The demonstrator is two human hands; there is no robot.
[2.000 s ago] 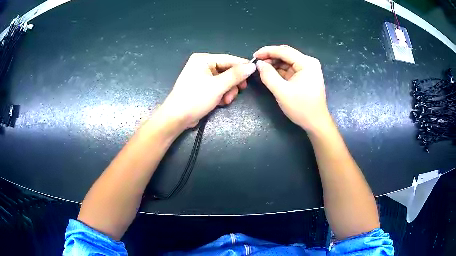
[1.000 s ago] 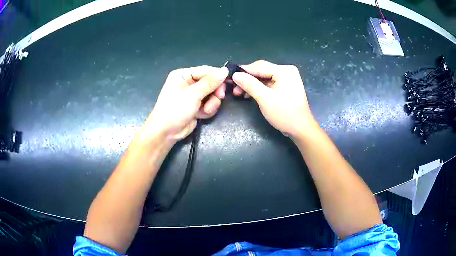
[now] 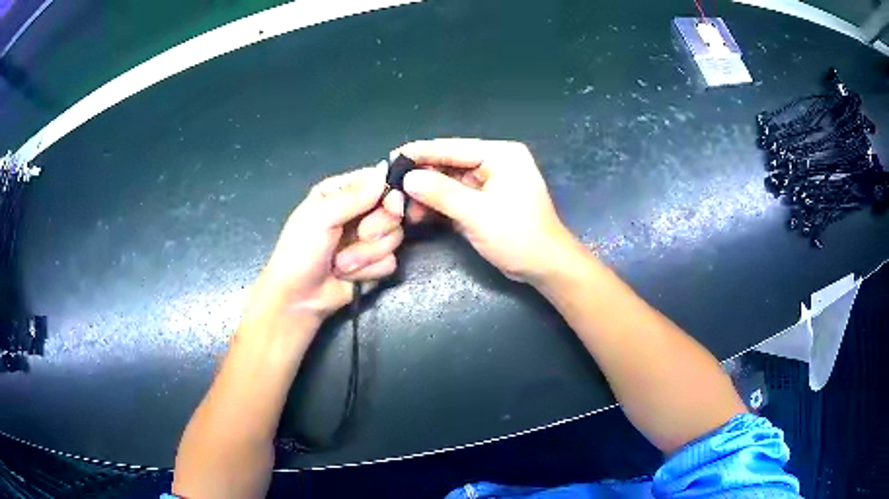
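A small black end piece [image 3: 400, 172] is pinched between the fingertips of both hands above the dark bench. My left hand [image 3: 336, 234] holds a thin black cable [image 3: 354, 361], which hangs from under the palm down towards the bench's near edge; its lower end is partly hidden by the left forearm. My right hand [image 3: 487, 200] grips the black end piece from the right with thumb and forefinger. How the end piece joins the cable is hidden by the fingers.
A pile of black cables [image 3: 819, 161] lies at the right. A pale module [image 3: 716, 54] with red leads lies at the upper right. More cables [image 3: 14, 234] lie along the left edge. A white angular bin [image 3: 824, 326] is at the bench's near right edge.
Both hands have moved left and slightly down in the picture. A black end piece now shows between the fingertips, where a thin pale tip showed earlier. The view has shifted and tilted.
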